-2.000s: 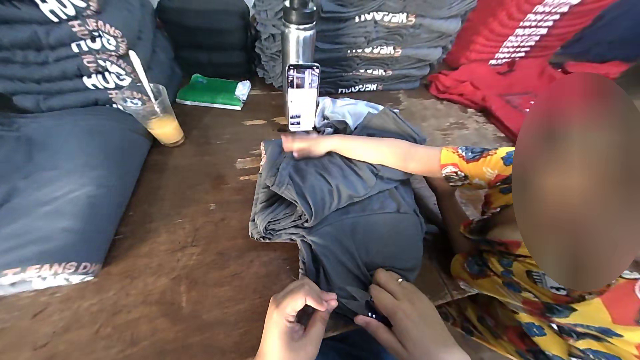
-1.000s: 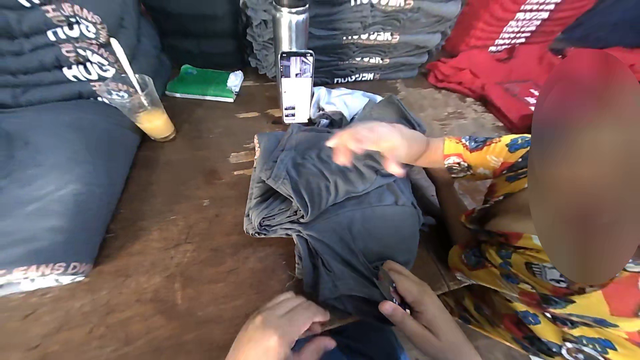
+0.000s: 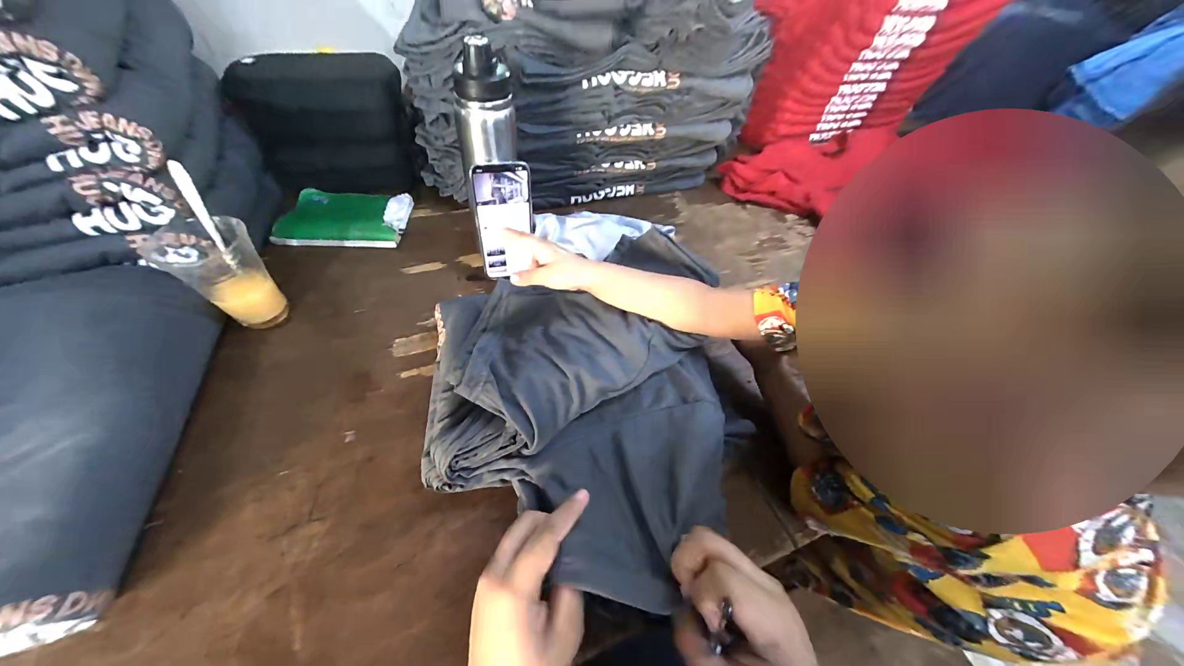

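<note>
A dark gray garment (image 3: pixel 638 462) lies over a folded gray pile (image 3: pixel 472 444) on the wooden table, its near end by my hands. My left hand (image 3: pixel 532 587) is at that end's left corner, index finger extended over the cloth; whether it pinches the fabric is unclear. At the right corner, my right hand (image 3: pixel 735 592) is closed around a small dark metal tool (image 3: pixel 721 629), mostly hidden by the fingers. Beyond the pile, a smartphone (image 3: pixel 500 222) stands upright against a steel bottle (image 3: pixel 486 120), and another person's hand (image 3: pixel 550 264) touches its screen.
On the left lie stacked dark garments (image 3: pixel 83 398), with a glass of orange drink (image 3: pixel 245 287) and spoon beside them. A green booklet (image 3: pixel 338 220), gray stacks (image 3: pixel 629 102) and red garments (image 3: pixel 832 102) are at the back. A person in a yellow patterned garment (image 3: pixel 971 592) is close at right.
The other person's hand has moved from above the cloth to the phone. My left hand has moved up onto the garment's near end, and my right hand has shifted beside its right corner.
</note>
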